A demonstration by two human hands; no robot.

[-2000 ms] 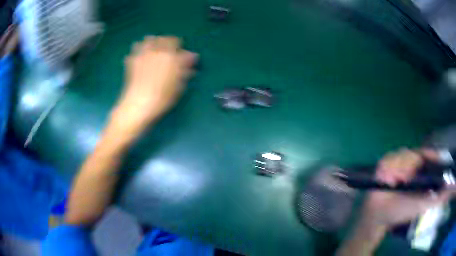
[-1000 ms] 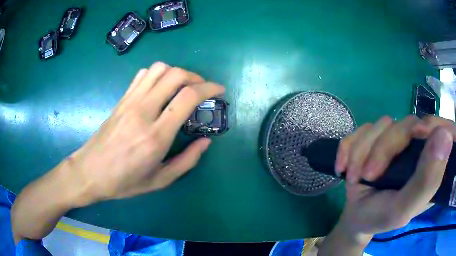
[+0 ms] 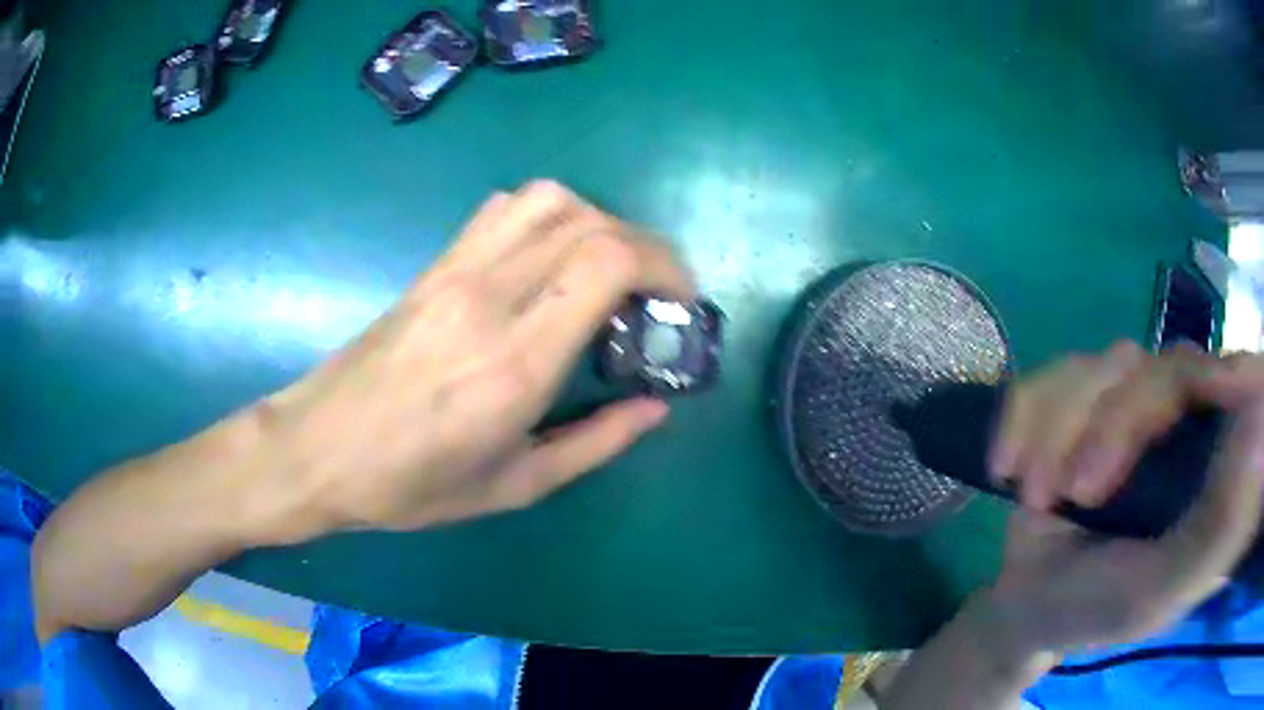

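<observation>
A small black device housing (image 3: 665, 344) lies open side up on the green table, showing silvery parts. My left hand (image 3: 478, 361) holds it from its left side, with the fingers over its upper edge and the thumb at its lower edge. My right hand (image 3: 1123, 458) is shut around the black electric screwdriver (image 3: 957, 433). The driver's nose is over the round screw tray (image 3: 887, 333), which is covered with silver screws. I cannot tell whether the bit touches the screws.
Several other housings lie at the upper left, one of them here (image 3: 420, 64). A flat black glossy rectangle (image 3: 1187, 308) lies at the right edge beside a pale strip (image 3: 1243, 284). The driver cord (image 3: 1151, 655) runs at the lower right. The green table's (image 3: 582, 596) curved edge is near me.
Since one second ago the view has shifted, so things sit further right in the picture. My left hand is still at the housing, and the driver's nose is still over the tray.
</observation>
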